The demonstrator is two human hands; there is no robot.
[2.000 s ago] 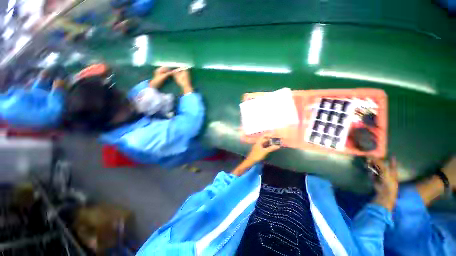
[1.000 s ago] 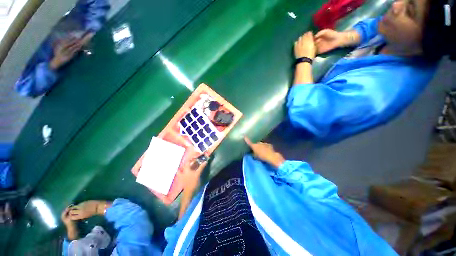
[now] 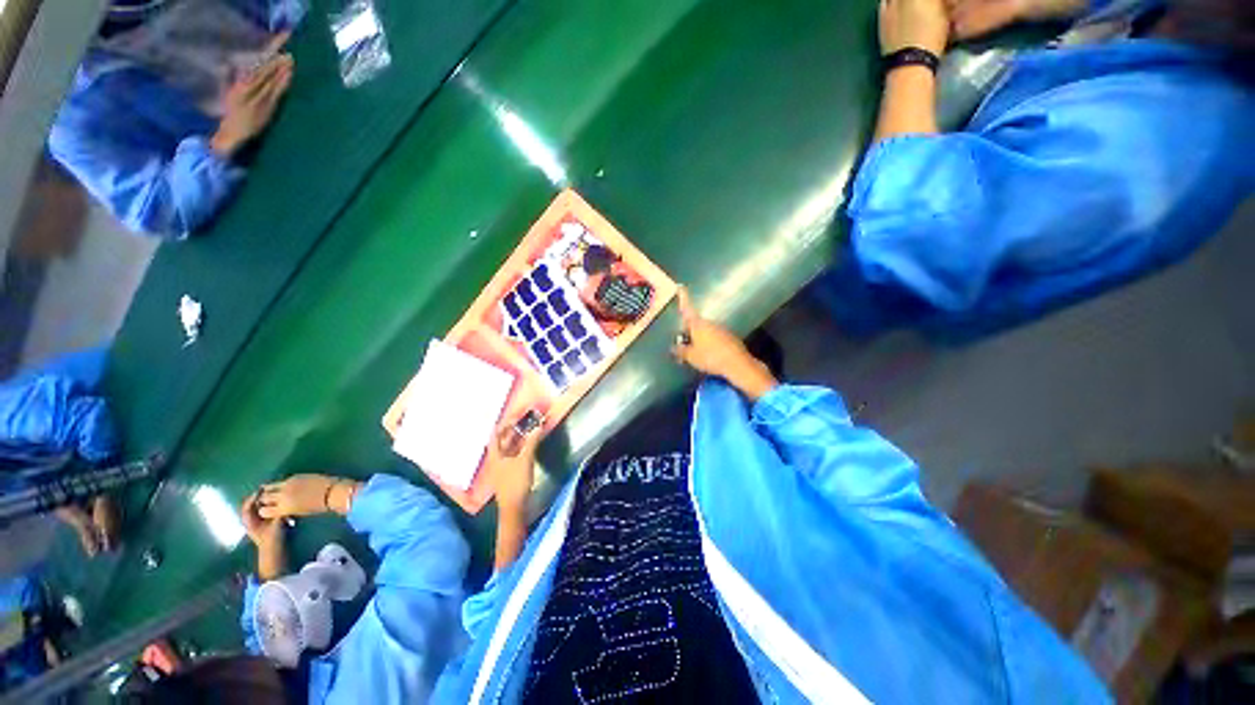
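The orange-pink tray (image 3: 637, 251) lies slanted on the green surface. It holds rows of dark units (image 3: 555, 328) on a white sheet, plus a dark round item (image 3: 624, 298) and small bits at its upper right end. A white sheet (image 3: 454, 413) covers part of the lower left end. My left hand (image 3: 512, 475) holds a small watch case (image 3: 529, 422) over the tray's near edge. My right hand (image 3: 716, 353) is at the tray's right corner, fingers bent; a small dark spot shows at its fingers, too blurred to name.
The green work surface (image 3: 702, 110) runs diagonally. A worker's blue sleeve (image 3: 950, 207) is at right, another worker's arm (image 3: 413, 551) at lower left. Across the surface are a worker's hand (image 3: 255, 99) and a clear packet (image 3: 361, 44). Cartons (image 3: 1087, 592) stand at lower right.
My right hand has come to the tray's right corner, and its pointing finger is now bent. My left hand still holds the watch case. The view has shifted.
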